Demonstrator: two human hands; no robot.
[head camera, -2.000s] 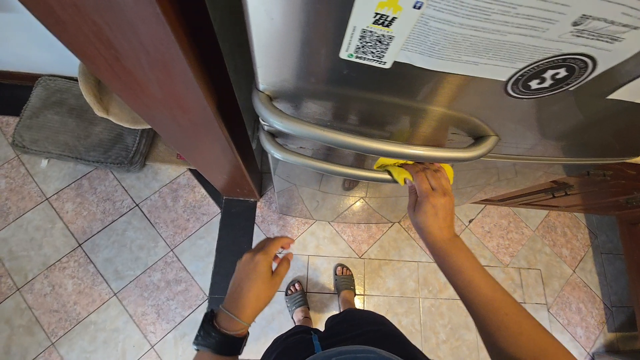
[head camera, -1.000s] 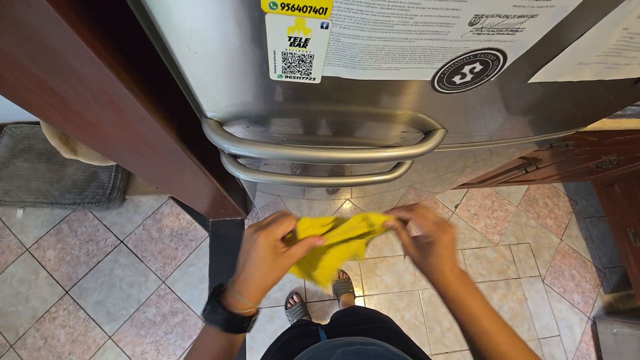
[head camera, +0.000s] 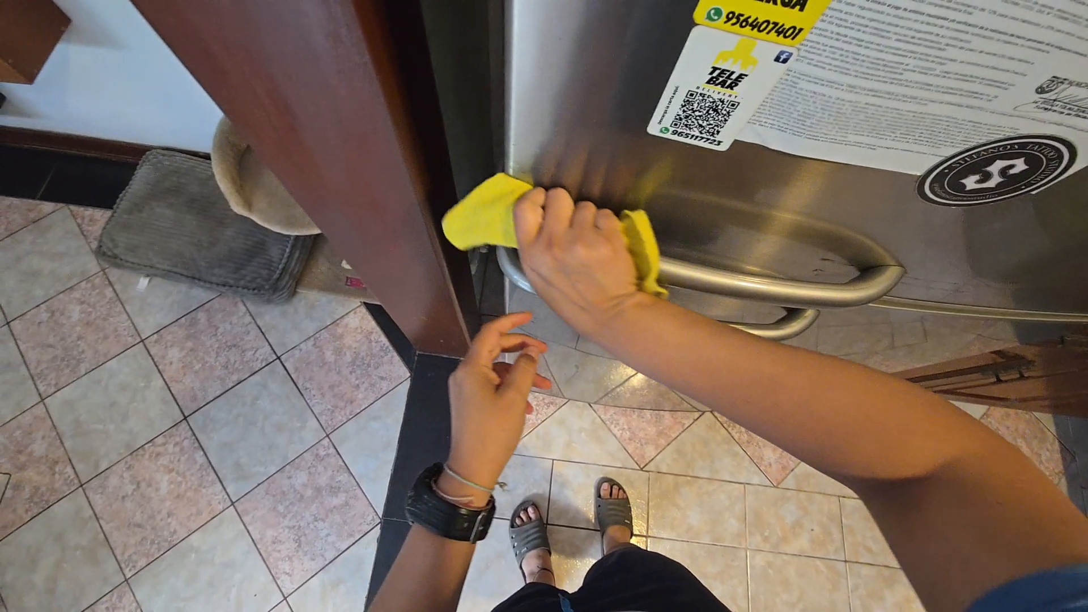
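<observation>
My right hand (head camera: 578, 255) grips a yellow cloth (head camera: 489, 212) and presses it on the left end of the upper metal handle (head camera: 765, 285) of a stainless steel refrigerator (head camera: 586, 110). Cloth sticks out on both sides of the fist, and part of the handle is hidden beneath it. A lower handle (head camera: 778, 325) runs just below, mostly behind my right wrist and forearm. My left hand (head camera: 501, 382), with a black band at the wrist, hovers below and left of the right one, fingers loosely curled and apart, holding nothing.
A reddish-brown wooden post (head camera: 340, 161) stands close to the refrigerator's left side. Beyond it lie a grey ribbed cushion (head camera: 204, 225) and a beige rounded item (head camera: 255, 183). Printed papers and stickers (head camera: 994, 170) cover part of the door. Brown wooden cabinetry (head camera: 1011, 374) is at the right.
A second ago both hands held the cloth spread below the handles. Now the left hand has let go, and the right hand has brought the bunched cloth up to the upper handle's left end.
</observation>
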